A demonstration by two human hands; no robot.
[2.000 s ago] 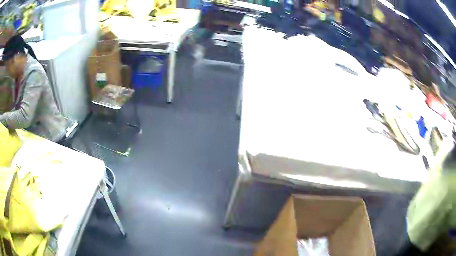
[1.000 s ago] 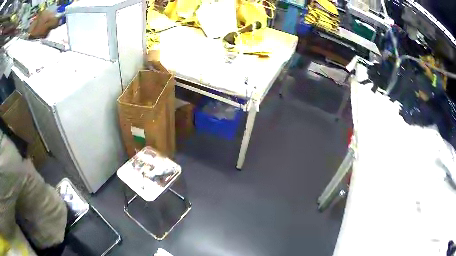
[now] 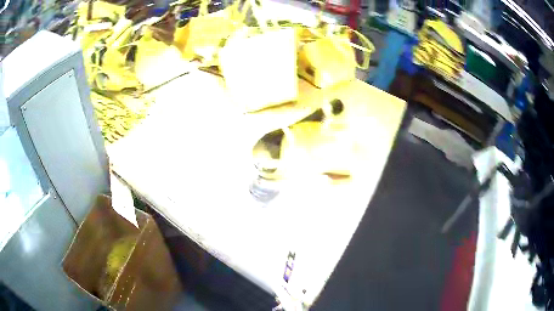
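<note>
No hand of mine is in view. A yellow handbag (image 3: 316, 143) lies on the white-covered table (image 3: 182, 188), its surface partly washed out by glare, with its dark brownish mouth towards the left. A round grey lump (image 3: 265, 187) rests just below it. Behind it, a large pale yellow bag (image 3: 258, 70) stands upright. More yellow bags with strap loops are heaped at the table's far end. A bundle of thin yellow strips (image 3: 121, 115) lies at the table's left. A small slim purple-blue pair of tools (image 3: 288, 265) lies near the near corner.
A grey cabinet (image 3: 58, 133) stands at the left. An open brown carton (image 3: 149, 267) with yellow scraps inside stands beside the table, a white paper (image 3: 123, 200) at its edge. Yellow pieces (image 3: 440, 51) are stacked on a table at the far right. Dark floor (image 3: 395, 231) runs right of the table.
The view has moved up to the table of yellow bags, which was farther off. The stools, the seated person and the blue bin have left the picture. The carton now appears nearer, at the lower left.
</note>
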